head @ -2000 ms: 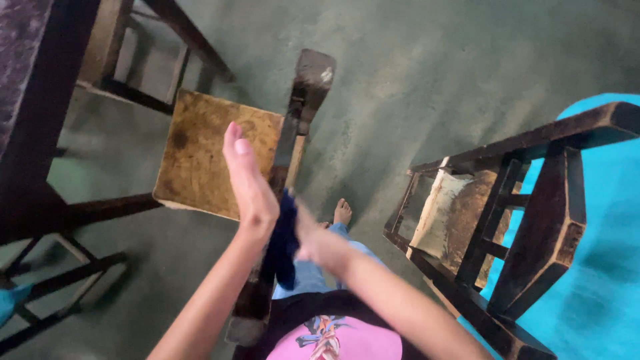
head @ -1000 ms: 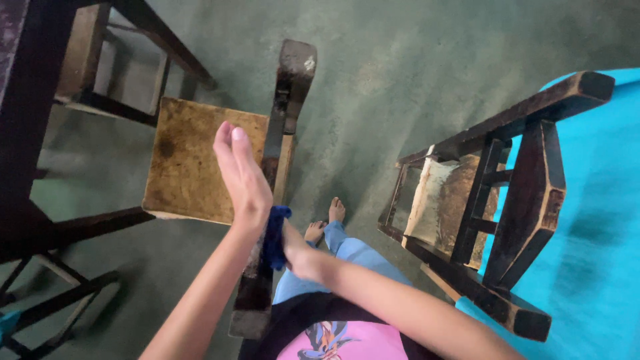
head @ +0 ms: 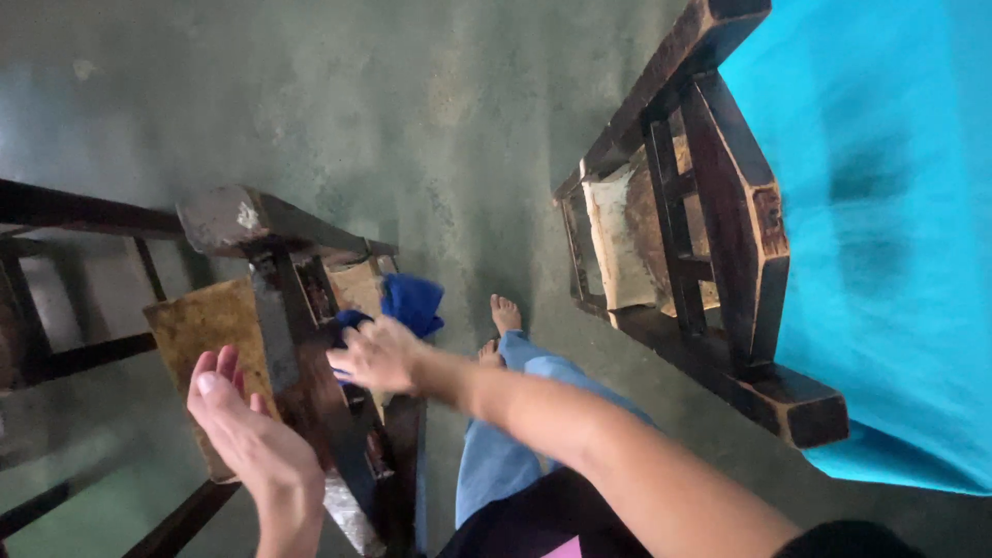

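A dark wooden chair (head: 310,387) with worn edges stands at lower left, its back toward me. My right hand (head: 380,355) is closed on a blue cloth (head: 413,304) at the chair's back; part of the cloth bunches under the fingers and part hangs beyond them. Motion blurs this hand a little. My left hand (head: 260,438) is raised beside the chair back, palm turned up, fingers loosely curled and apart, with nothing in it.
Another dark wooden chair (head: 744,209) with a torn, worn seat stands at right, against a bright turquoise cloth (head: 883,310). A worn wooden seat (head: 213,341) and dark furniture legs are at left. My bare feet are on the grey floor (head: 465,155).
My hands, close together in the earlier frames, are now apart, with the blue cloth in my right hand. The view has shifted markedly around the chairs.
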